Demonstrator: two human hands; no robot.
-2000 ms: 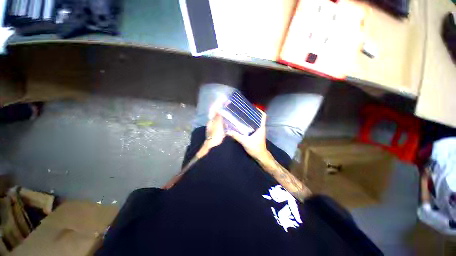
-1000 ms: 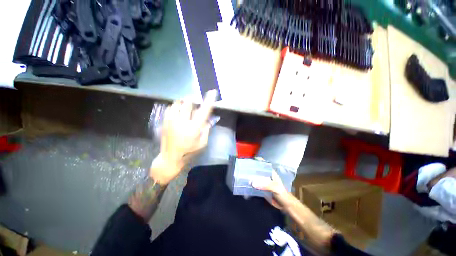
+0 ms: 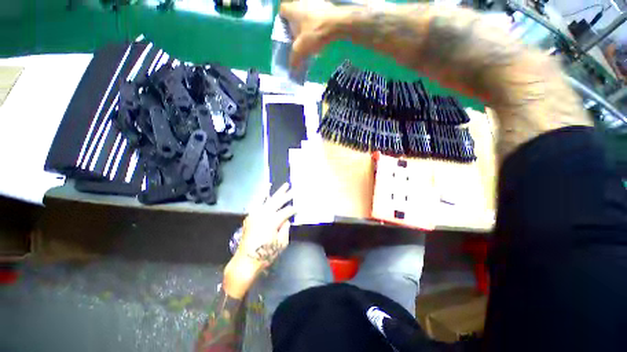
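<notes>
My left hand (image 3: 263, 235) lies over the near end of the black-and-white sheet (image 3: 286, 124), fingers spread. A small shiny clear thing (image 3: 237, 239) shows beside its palm; whether the hand grips it is unclear. My right hand (image 3: 307, 33) is stretched across to the back, at the far end of the sheet, shut on a blurred grey, shiny packet (image 3: 281, 58). My right forearm crosses the upper right of the view. Stepped white paper (image 3: 307, 185) lies over the sheet's right side.
Loose black housings (image 3: 196, 151) are heaped at left on striped black strips (image 3: 96, 113). Tight rows of black parts (image 3: 399, 113) stand on the cardboard (image 3: 347, 175). A red-and-white fixture (image 3: 402, 185) lies at its near edge. A cardboard box (image 3: 450, 313) is on the floor.
My right hand has moved from my lap to the back of the bench with the grey packet. My left hand has come down at the sheet's near end. The view has shifted to show more bench.
</notes>
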